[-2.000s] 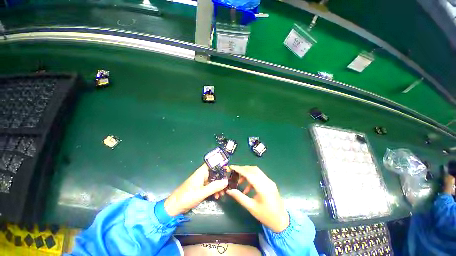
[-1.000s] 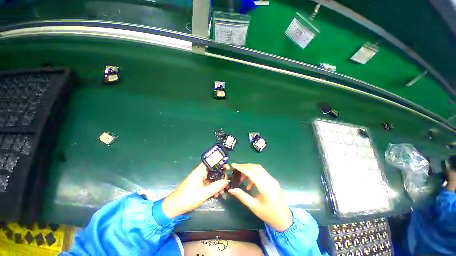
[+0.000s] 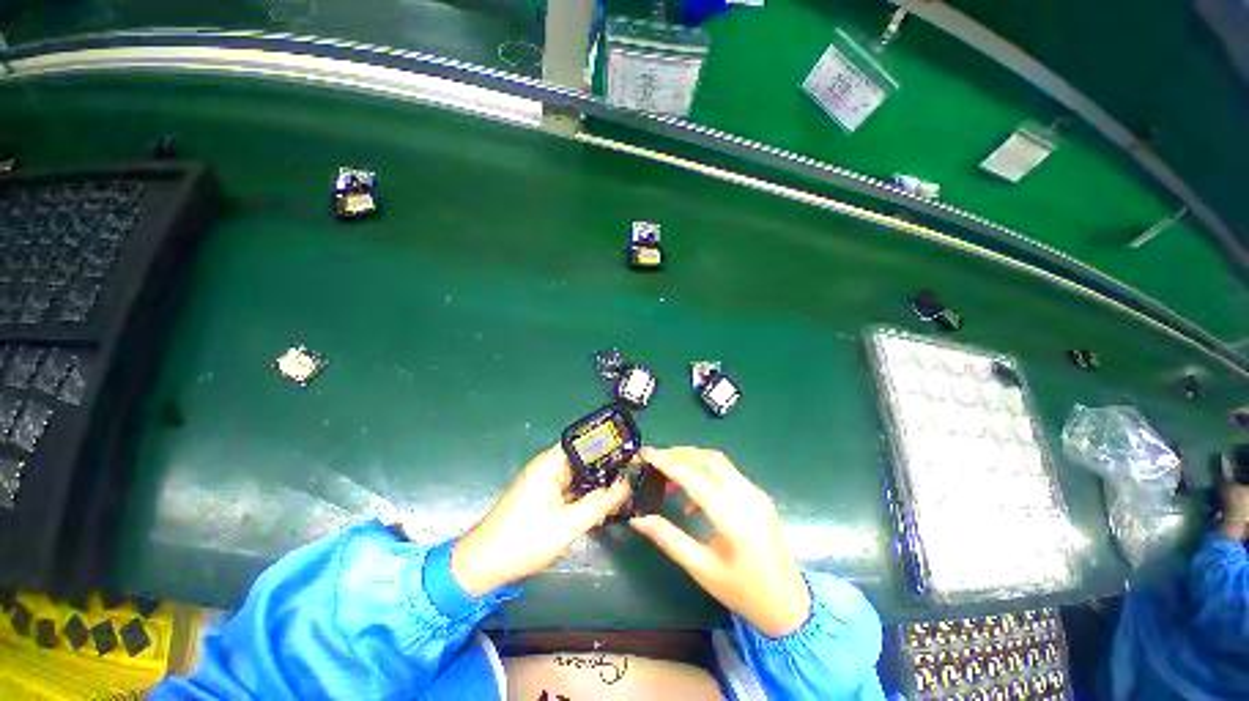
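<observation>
My left hand [image 3: 527, 527] holds a black rounded-square case assembly [image 3: 600, 440], tilted, with a yellow and pale block inside. My right hand [image 3: 719, 527] is close against its right side and pinches a dark flat piece [image 3: 648, 490] at the lower right of the case. My fingers hide where the two parts meet. Just beyond the case, two more small open assemblies lie on the green bench, one behind it [image 3: 636, 385] and one to its right [image 3: 716, 390].
Black trays [image 3: 82, 260] stand at left, yellow trays [image 3: 89, 633] below. A pale square part [image 3: 299, 364] lies at left. Assemblies lie farther back [image 3: 356, 195], [image 3: 647, 247]. At right are a clear blister tray [image 3: 973, 466], parts tray [image 3: 983, 657], plastic bag [image 3: 1130, 459] and another person's sleeve [image 3: 1192, 630].
The case in my left hand has tilted, and its inner face now looks yellower. Assemblies at the back have shifted right along the bench. Both hands stay together in nearly the same place.
</observation>
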